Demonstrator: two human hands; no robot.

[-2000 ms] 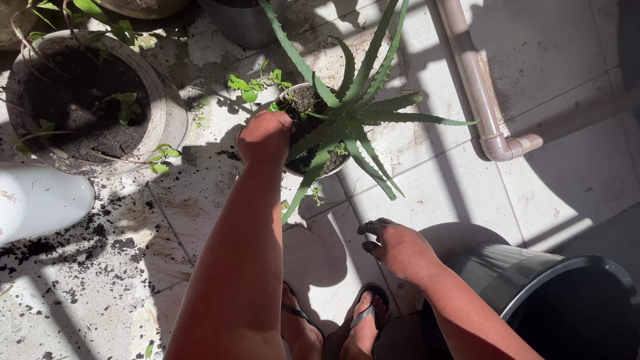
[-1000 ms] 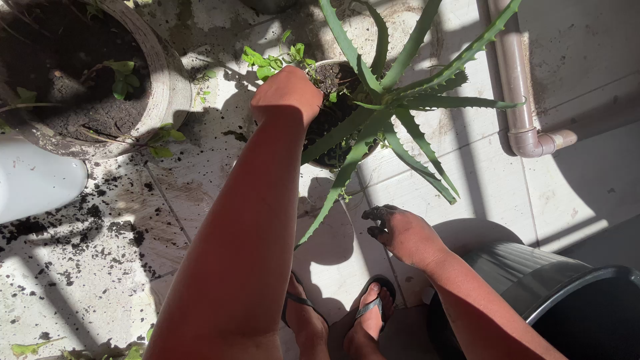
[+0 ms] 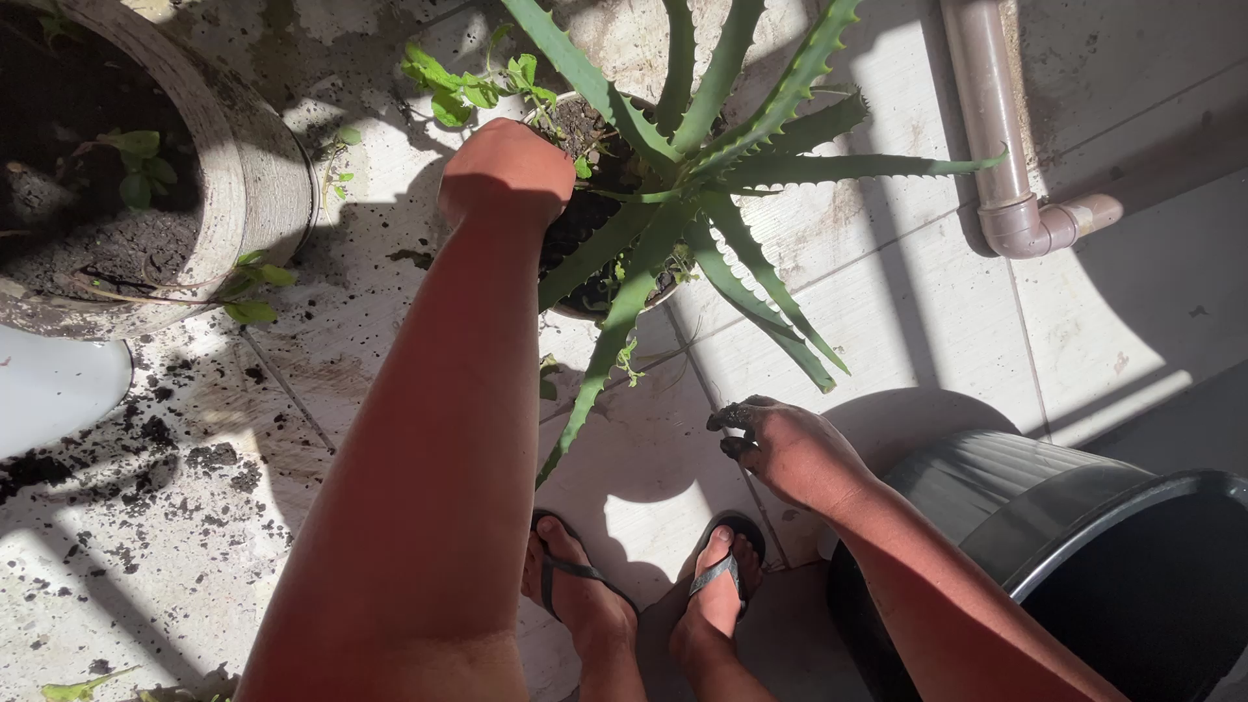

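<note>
An aloe plant (image 3: 682, 175) with toothed green leaves grows in a round pot of dark soil (image 3: 585, 229) at upper centre. My left hand (image 3: 509, 174) is at the pot's left rim, its fingers turned away and hidden, so its grip does not show. Small leafy green stems (image 3: 468, 88) lie just above that hand. Below and to the right of the aloe, my right hand (image 3: 780, 444) hovers over the floor, fingertips coated in dark soil, the fingers slightly apart with nothing visible between them.
A large weathered pot (image 3: 229, 166) with soil and small plants stands at upper left, a white rounded object (image 3: 58, 390) below it. Spilled soil (image 3: 156, 458) dots the tiles. A black bucket (image 3: 1014, 526) is at lower right, a brown drainpipe (image 3: 1009, 185) at upper right. My sandalled feet (image 3: 717, 585) are below.
The view has shifted closer to the aloe. My left hand remains at the pot's left rim, and my right hand remains below and to the right of the plant.
</note>
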